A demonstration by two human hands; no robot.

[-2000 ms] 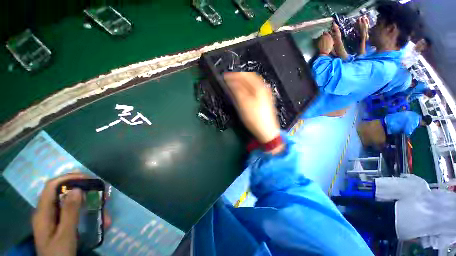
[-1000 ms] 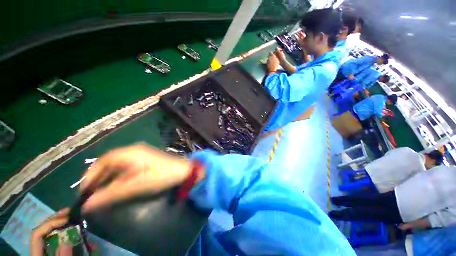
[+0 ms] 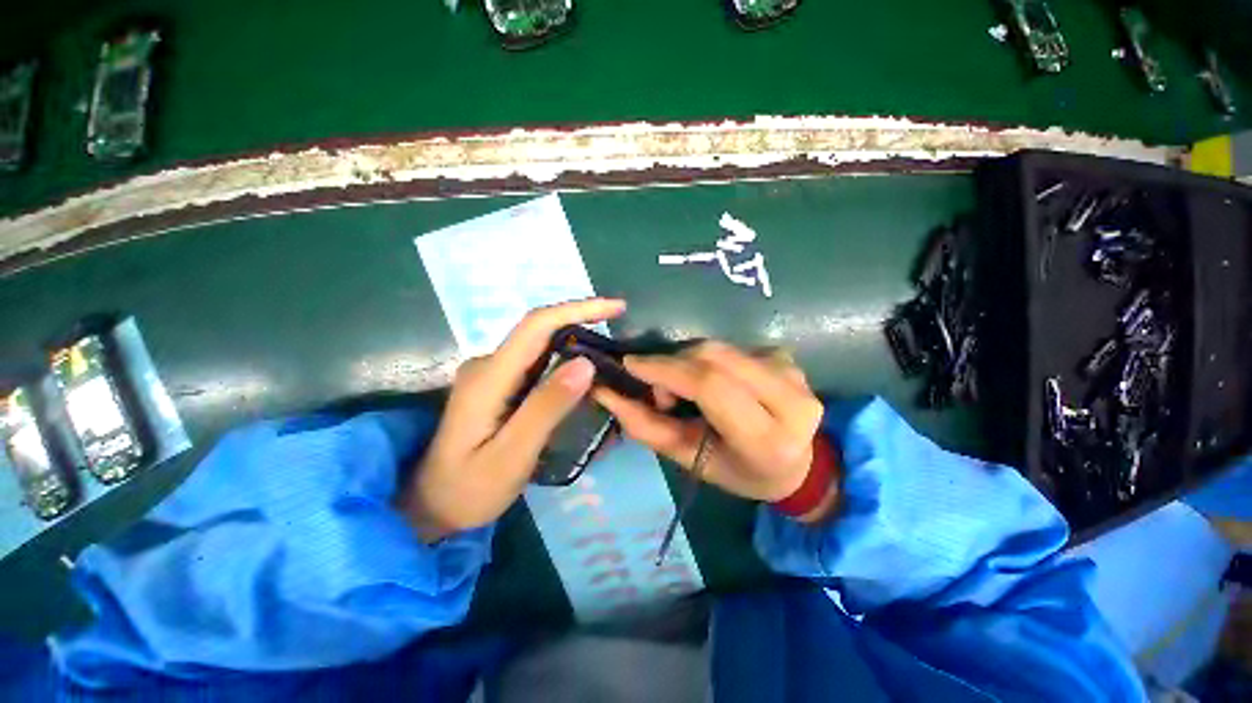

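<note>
My left hand [image 3: 501, 419] holds a black-rimmed phone [image 3: 574, 442] over the pale blue adhesive sheet [image 3: 501, 268]. My right hand [image 3: 728, 412] is at the phone's upper end, its fingers closed on a small black part [image 3: 599, 343] that touches the phone. Slim dark tweezers [image 3: 682, 501] stick out below my right hand and also seem held in it. The fingers hide much of the phone and the part. Rows of small reddish pieces show on the lower half of the sheet.
A black parts tray [image 3: 1009, 309] with black parts is at right, more black parts [image 3: 941, 323] heaped beside it. White strips [image 3: 728, 257] lie behind my right hand. Two phones [image 3: 99, 412] rest on a pale blue mat [image 3: 151, 385] at left. Phones stand on the conveyor [image 3: 343, 83] beyond the worn edge.
My right hand has moved from the tray back to the phone, bringing a black part. The view has swung left, so both hands are now central and the two phones at left show.
</note>
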